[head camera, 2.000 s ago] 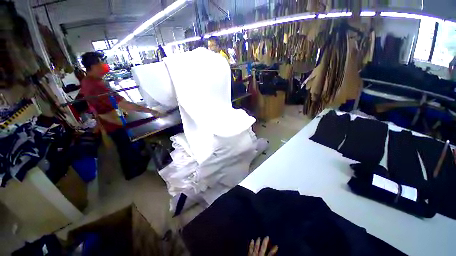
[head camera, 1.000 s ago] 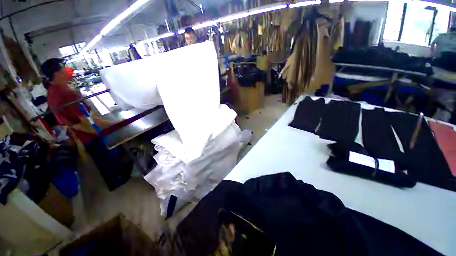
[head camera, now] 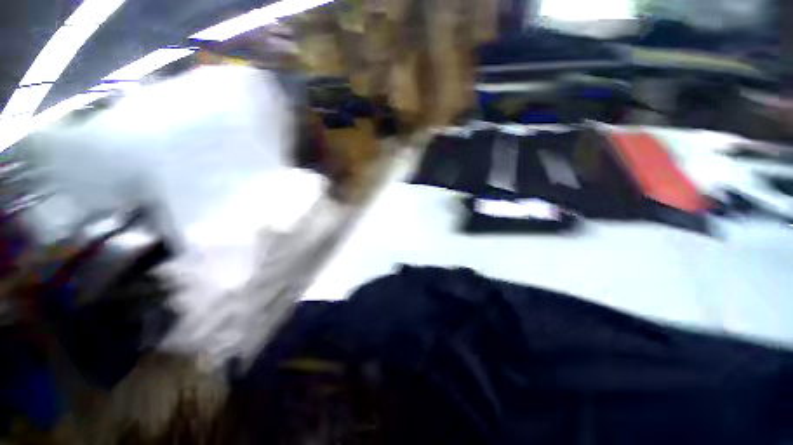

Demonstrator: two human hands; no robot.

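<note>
A large dark cloth (head camera: 556,356) lies over the near side of the white-topped table (head camera: 400,228), with a rumpled heap at its left end. A short yellowish line shows on the cloth at lower left. The frame is badly blurred. Neither of my hands can be made out; a faint brownish patch low on the left of the cloth is too blurred to name.
Black cut pieces (head camera: 452,161) and a red-orange piece (head camera: 656,169) lie across the table's far side. A tied black bundle (head camera: 515,224) with a white label lies before them. White material (head camera: 217,174) hangs and piles at left. Brown patterns (head camera: 417,61) hang behind.
The view has swung right, so the white material sits further left and more of the table and red-orange piece shows. The hand seen earlier at the bottom can no longer be made out.
</note>
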